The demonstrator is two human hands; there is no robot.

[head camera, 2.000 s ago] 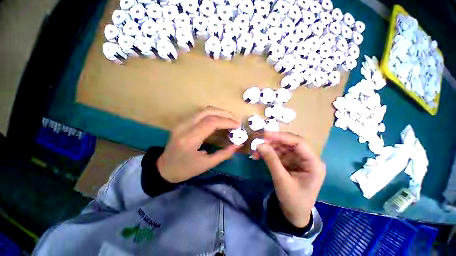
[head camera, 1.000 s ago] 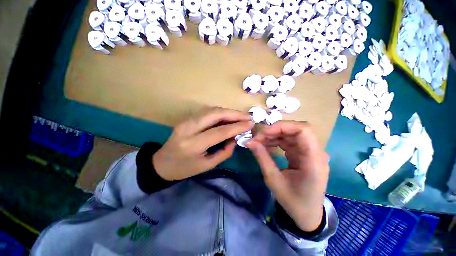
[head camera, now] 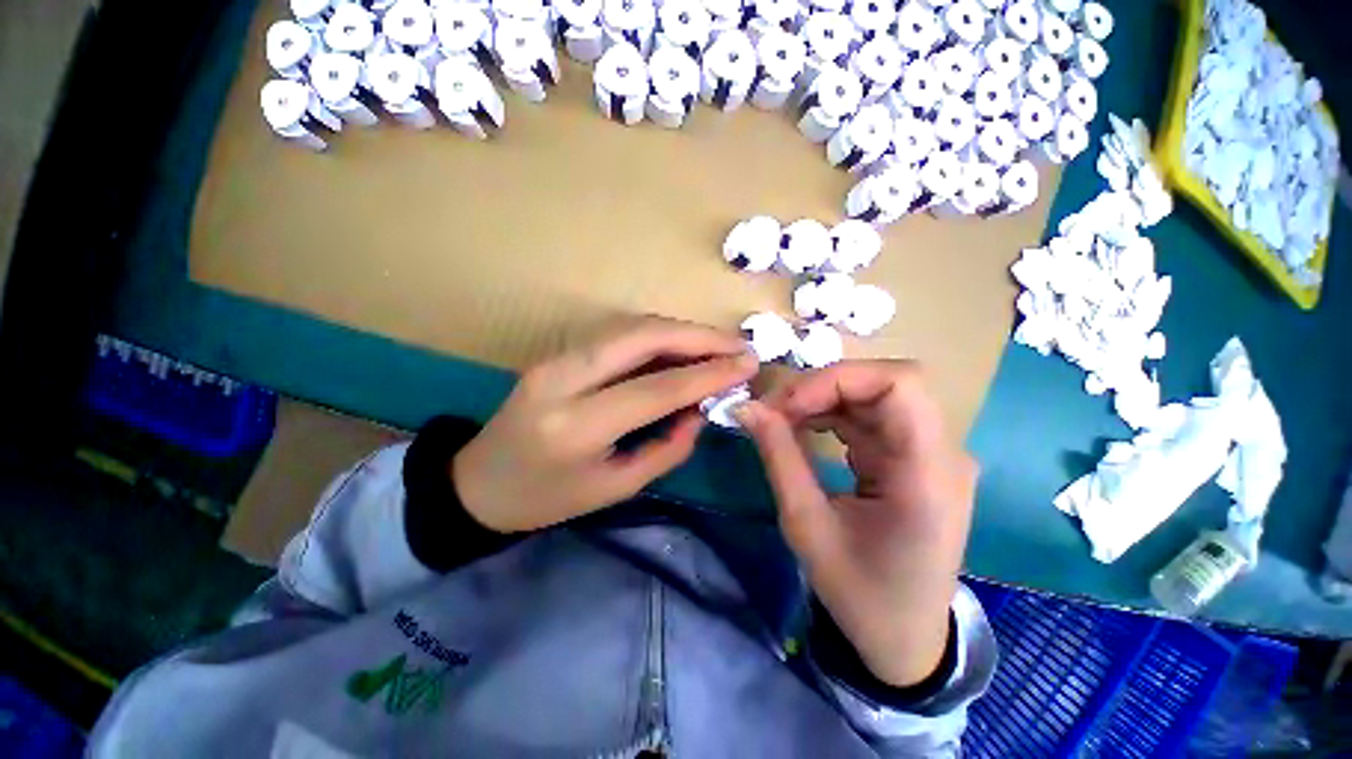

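Observation:
My left hand (head camera: 586, 430) holds a small white cylindrical part (head camera: 725, 405) between thumb and fingers at the front edge of the bench. My right hand (head camera: 875, 504) has its thumb and index fingertips on the top of that part. The end pad at the fingertips cannot be told apart from the part. Just beyond my hands, several white parts (head camera: 805, 245) stand on the cardboard sheet (head camera: 504, 237). Many more white cylindrical parts (head camera: 727, 67), with dark stripes and centre spots, stand in rows at the back.
A loose pile of white pads (head camera: 1090, 297) lies on the green bench top right of the cardboard. Crumpled white wipe (head camera: 1164, 467) and a glue bottle (head camera: 1198, 572) lie nearer. A yellow tray (head camera: 1182, 111) of white pieces is far right. Blue crates (head camera: 1060, 675) are below the edge.
My right hand has moved left from beside the part onto its top, bringing the white pad it held against it. In the last second the hands have barely moved.

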